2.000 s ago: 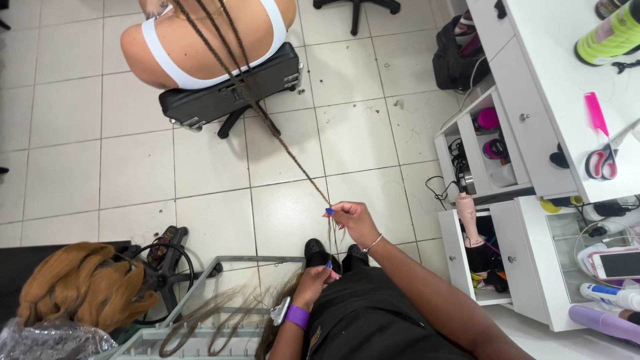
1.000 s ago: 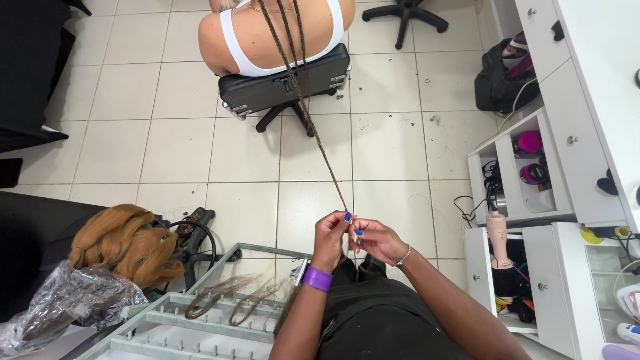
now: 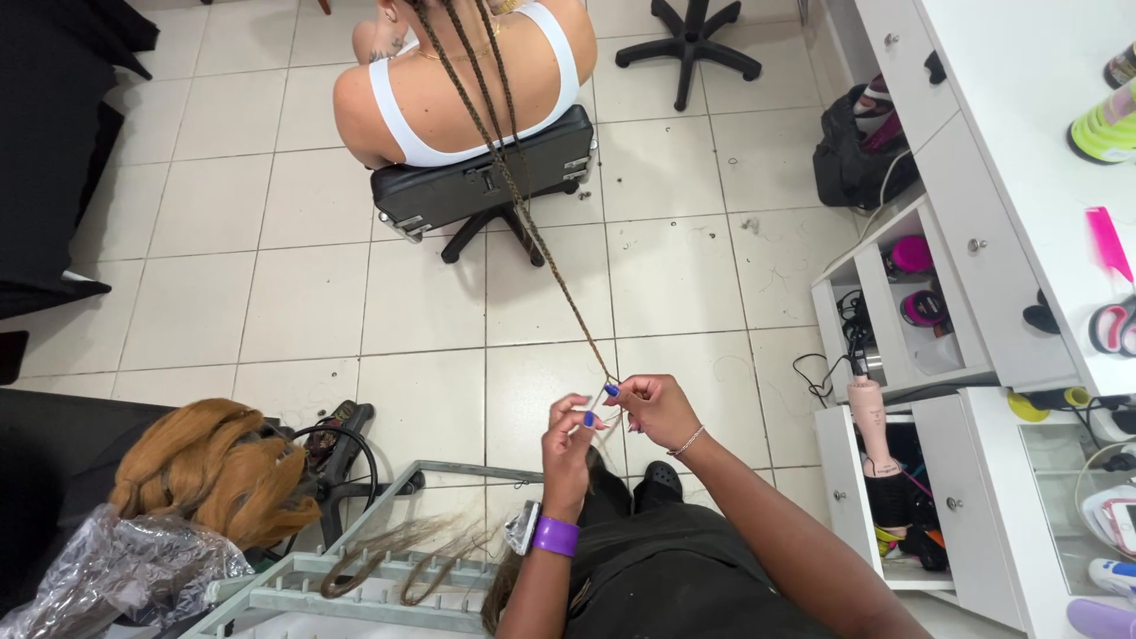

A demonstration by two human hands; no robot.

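Note:
A long thin hair braid [image 3: 556, 271] runs taut from the head of a seated person [image 3: 479, 80] down to my hands. My right hand [image 3: 655, 410], with a bracelet at the wrist, pinches the braid's lower end between thumb and fingers. Just left of it, my left hand [image 3: 568, 444] has its fingers partly spread, with fine loose strands beside and between them; its hold on them is hard to make out. A purple wristband [image 3: 556, 536] circles the left wrist, and a clip-like item shows by it. Other braids [image 3: 461, 75] hang down the person's back.
Low on the left, a pegged rack [image 3: 293, 593] bears loose hair strands [image 3: 355, 559]. Beside it lie a golden-brown hair bundle [image 3: 209, 470] and clear plastic [image 3: 133, 568]. Right stand white drawers [image 3: 967, 510], a pink hair tool [image 3: 870, 417] and a counter [image 3: 1029, 115] with a pink comb [image 3: 1108, 241].
My left hand has come away from the right and its fingers have spread; one second ago both hands met at the braid's end. The right hand stays at the braid.

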